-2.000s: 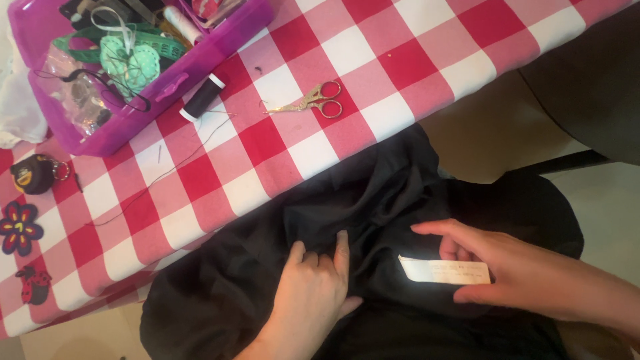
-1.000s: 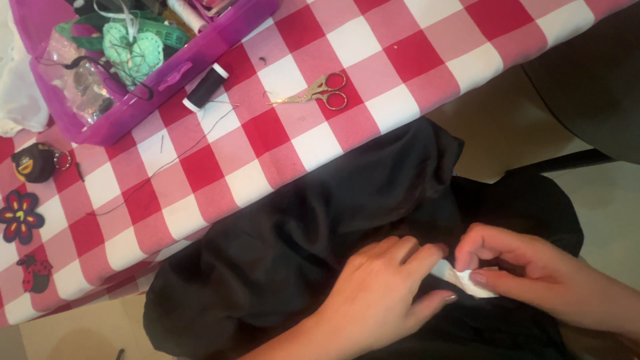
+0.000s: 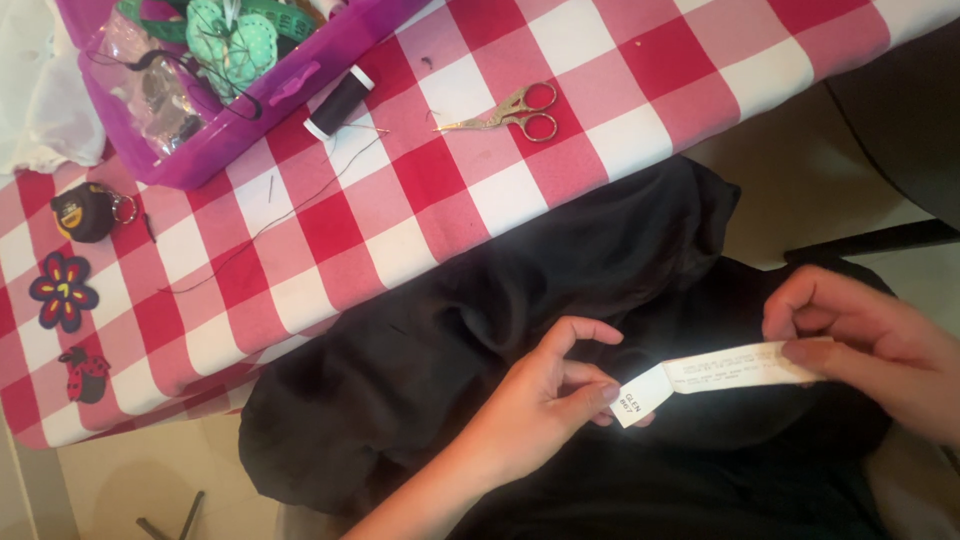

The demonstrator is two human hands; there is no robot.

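Note:
A white fabric garment label [image 3: 731, 367] with printed writing is stretched between both hands, over a black satiny garment [image 3: 480, 322] spread on the lap. My left hand [image 3: 562, 390] pinches the label's small folded end between thumb and fingers. My right hand [image 3: 862, 352] grips the long strip's other end between thumb and fingers. On the checked cloth lie gold embroidery scissors [image 3: 510, 116] with their blades pointing left. A spool of black thread [image 3: 339, 103] lies beside a needle [image 3: 364, 128], with a dark thread trailing toward the lower left.
A purple plastic sewing box [image 3: 202, 150] holds a green tape measure and a mint fabric heart. Left on the red-and-white tablecloth [image 3: 465, 180] are a small black tape measure on a keyring [image 3: 84, 214], a flower patch [image 3: 64, 291] and a ladybird patch [image 3: 86, 375]. The table edge borders the garment.
Two seconds ago only my right hand held the label, while my left touched the black fabric. Now the left hand grips one end, and the label is drawn out between the two.

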